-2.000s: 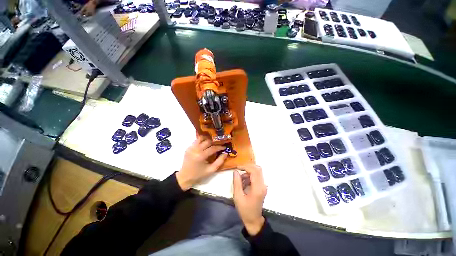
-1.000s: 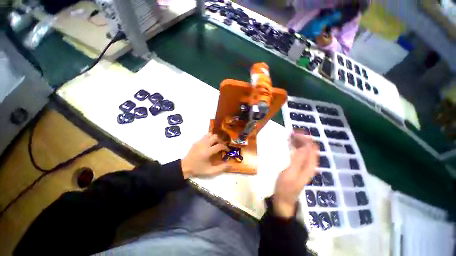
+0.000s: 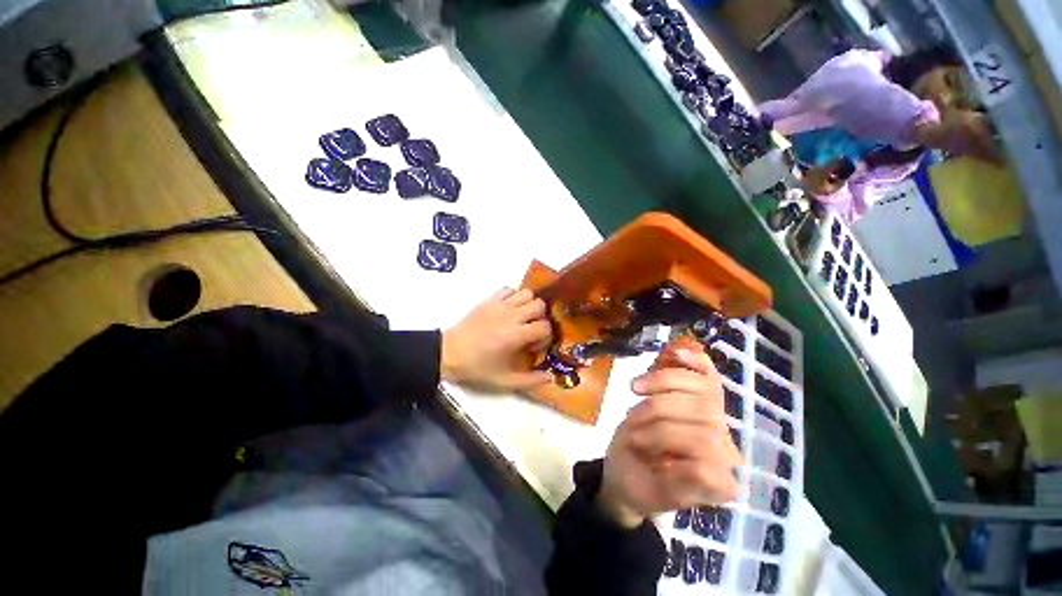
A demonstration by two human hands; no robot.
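Observation:
The orange hand press (image 3: 670, 259) stands on the white paper, tilted in this view, with its dark and silver linkage pointing at my right hand. A glossy black housing (image 3: 561, 373) sits on the orange base under the plunger. My left hand (image 3: 498, 340) is at the left of the base, its fingertips holding the housing's near edge. My right hand (image 3: 675, 437) is closed around the press handle, which it almost wholly hides. Several loose black housings (image 3: 373, 176) lie on the paper at the upper left.
A white tray (image 3: 799, 402) with dark units lies behind my right hand, partly hidden. A green conveyor strip (image 3: 547, 105) runs beyond the press. Across it are piled dark units (image 3: 699, 82), another white tray (image 3: 891, 338) and a person in pink. A wooden surface (image 3: 140, 221) is at the left.
The view has rotated and shifted. My right hand has gone from beside the base, up through the air, onto the press handle, which is now lowered towards me. My left hand stays at the housing.

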